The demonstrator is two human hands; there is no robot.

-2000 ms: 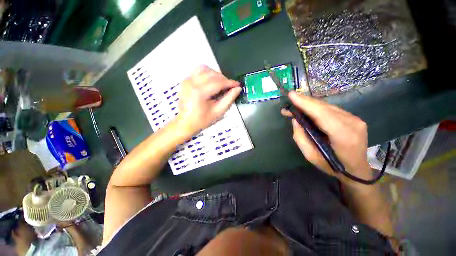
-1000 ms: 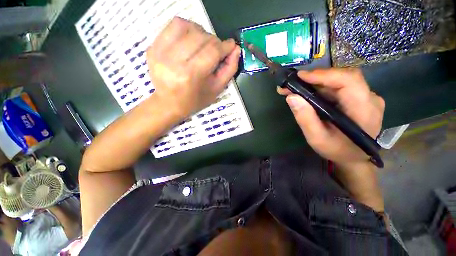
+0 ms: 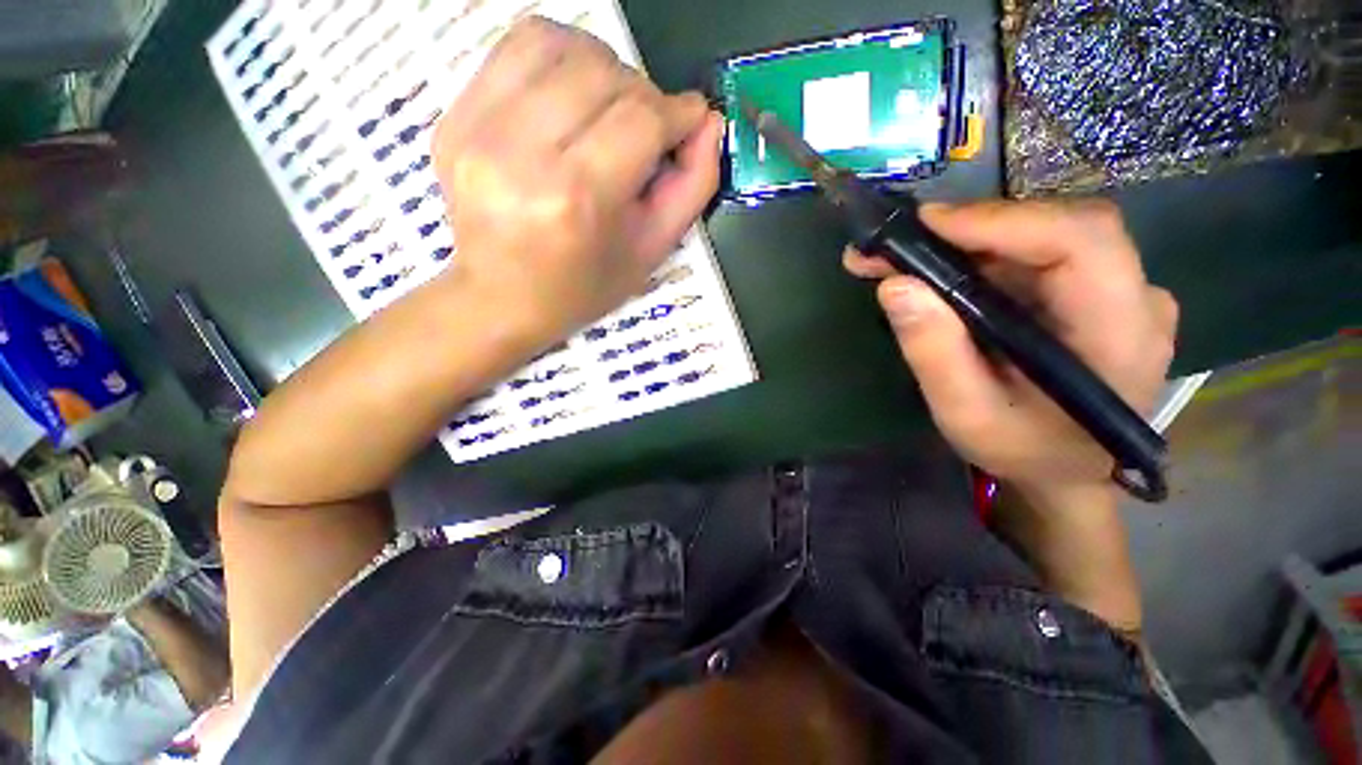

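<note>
The LCD module (image 3: 911, 112) lies on the dark green bench, green with a pale square and a gold-orange tab at its right end. My left hand (image 3: 575, 194) is at its left end, thumb and forefinger pinched on a small dark component (image 3: 720, 108), mostly hidden by the fingers. My right hand (image 3: 1046, 321) holds the black soldering iron (image 3: 1016, 329), its tip over the left part of the green board. I cannot tell whether the tip touches. The white component sheet (image 3: 695, 321), with rows of small dark parts, lies partly under my left hand and forearm.
The brown slab (image 3: 1165, 82) with a dark, shiny, lumpy surface lies right of the module. At left are a slim dark object (image 3: 217, 351), a blue and white tissue pack (image 3: 60, 351) and a cream fan (image 3: 108, 556). Part of another person shows at lower left.
The view has moved closer to the module. The iron's tip has gone from the board's middle, near the pale square, to its left end. The left hand stays at the module's left end.
</note>
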